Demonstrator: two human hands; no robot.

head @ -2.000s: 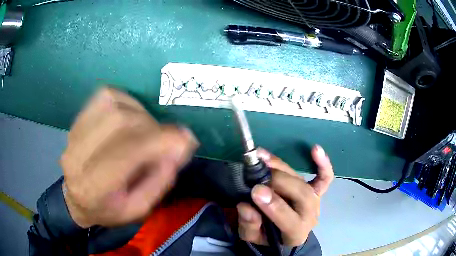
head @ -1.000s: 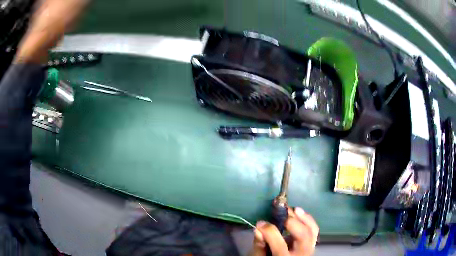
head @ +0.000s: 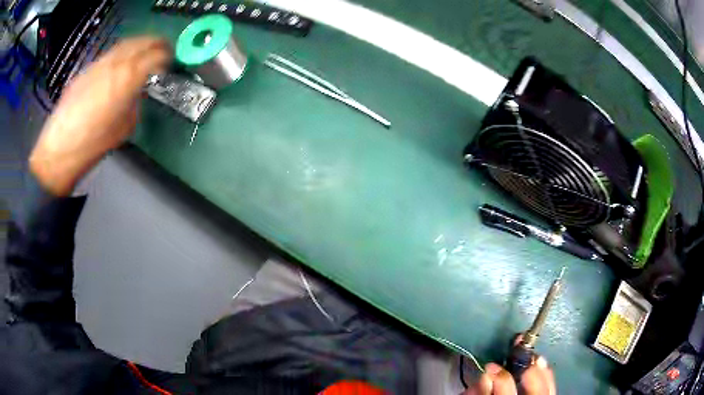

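My right hand (head: pixel 513 379), cut off by the bottom edge, holds the soldering iron (head: pixel 543 315) with its barrel pointing up. A thin solder wire (head: pixel 455 346) sticks out from its fingers along the bench edge. My left hand (head: pixel 100 108) is blurred at the upper left, beside the solder spool (head: pixel 224 62) with its green end and a small grey metal part (head: pixel 181 96). Whether it holds anything cannot be told. The pale strip is not in view.
Tweezers (head: pixel 328 88) lie right of the spool, and a dark strip with white dots (head: pixel 239 12) lies behind it. The fume fan (head: pixel 552 162) stands at right, with a pen (head: pixel 536 231) below it. The yellow sponge tray (head: pixel 622 322) is at lower right.
The view has swung toward the left of the bench, so the fan and tray sit further right. My left hand is now in view near the spool. My right hand still holds the iron.
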